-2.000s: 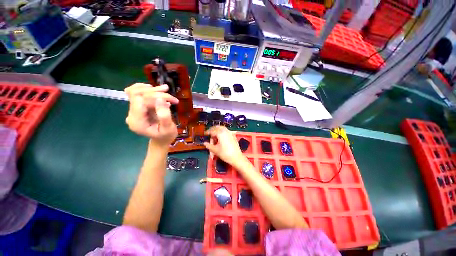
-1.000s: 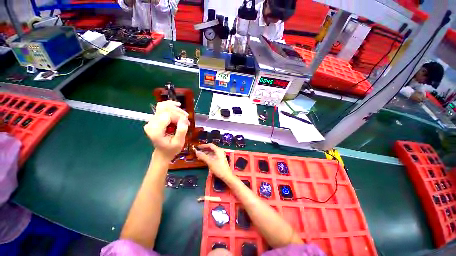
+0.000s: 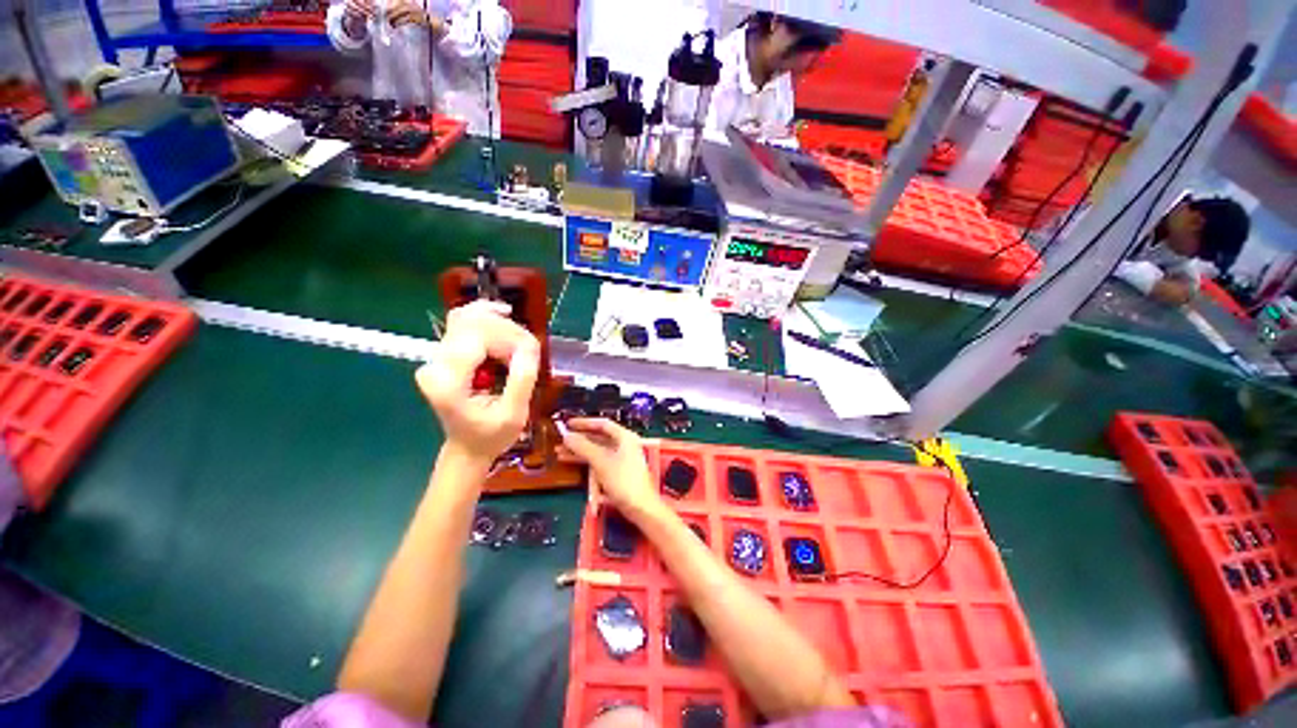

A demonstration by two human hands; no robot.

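The press fixture [image 3: 532, 299] stands left of the tray on its reddish-brown base [image 3: 558, 472]. My left hand [image 3: 481, 381] is closed around the red press handle, which mostly hides in the fist. My right hand [image 3: 605, 458] is at the right edge of the base, thumb and fingers close together; whether they hold a small part cannot be told. The red tray [image 3: 896, 620] holds several dark watch units, some with lit screens, such as the unit [image 3: 804, 556]. Two loose watch parts [image 3: 511, 529] lie on the mat in front of the fixture.
A row of watch units [image 3: 642, 411] lies behind my right hand. A power supply [image 3: 762, 266] and a blue tester [image 3: 636, 250] stand behind white paper [image 3: 697, 337]. A thin cable [image 3: 950, 538] crosses the tray. More trays [image 3: 86, 356] flank the bench. People are across the line.
Over the two seconds my left hand has gone from loosely open above the fixture to closed on the handle. My right hand has shifted slightly left along the base. The camera view has tilted up.
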